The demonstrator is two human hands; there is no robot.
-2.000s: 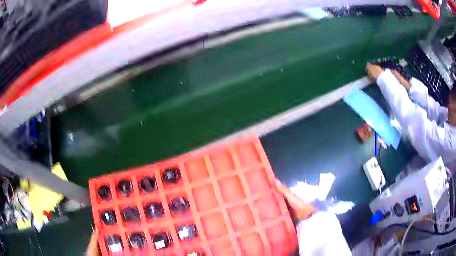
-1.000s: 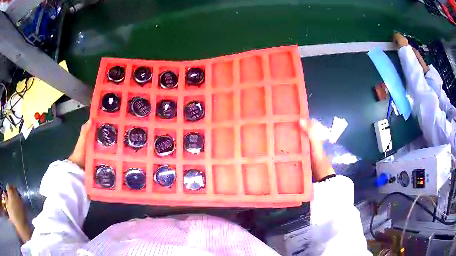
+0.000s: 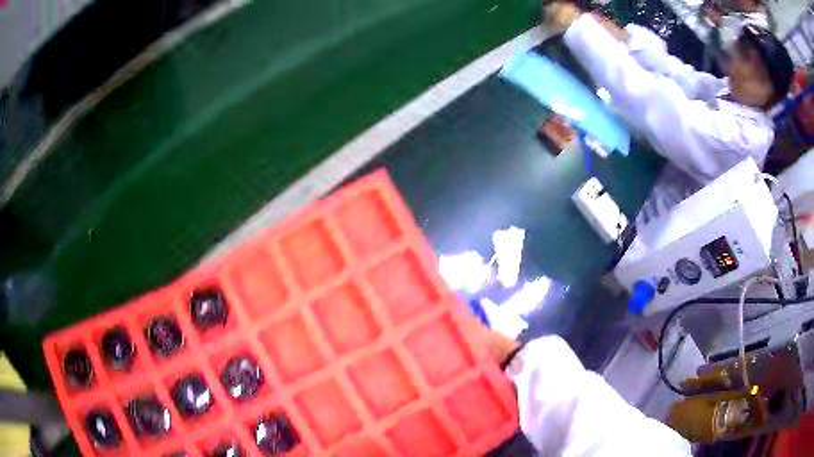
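Observation:
A red-orange foam tray (image 3: 344, 317) fills the lower left and is tilted in the picture, its right end higher. Dark shiny round units (image 3: 210, 306) sit in the pockets of its left part; the pockets to the right hold nothing. My right hand (image 3: 496, 344) grips the tray's right edge, mostly hidden by the tray, with a white sleeve behind it. My left hand is out of the picture. The tray's lower left corner is cut off by the frame.
Crumpled white wipes (image 3: 507, 259) lie right of the tray. Beyond are a brown block (image 3: 556, 134), a light blue sheet (image 3: 571, 100), a white device (image 3: 599, 210) and a control box (image 3: 701, 245). A person in white (image 3: 660, 98) works at the upper right. Machine parts (image 3: 714, 415) stand lower right.
The view has swung right and rotated, so the tray now lies lower left and tilted. My left hand has gone out of the picture. The control box and the other person appear nearer the middle.

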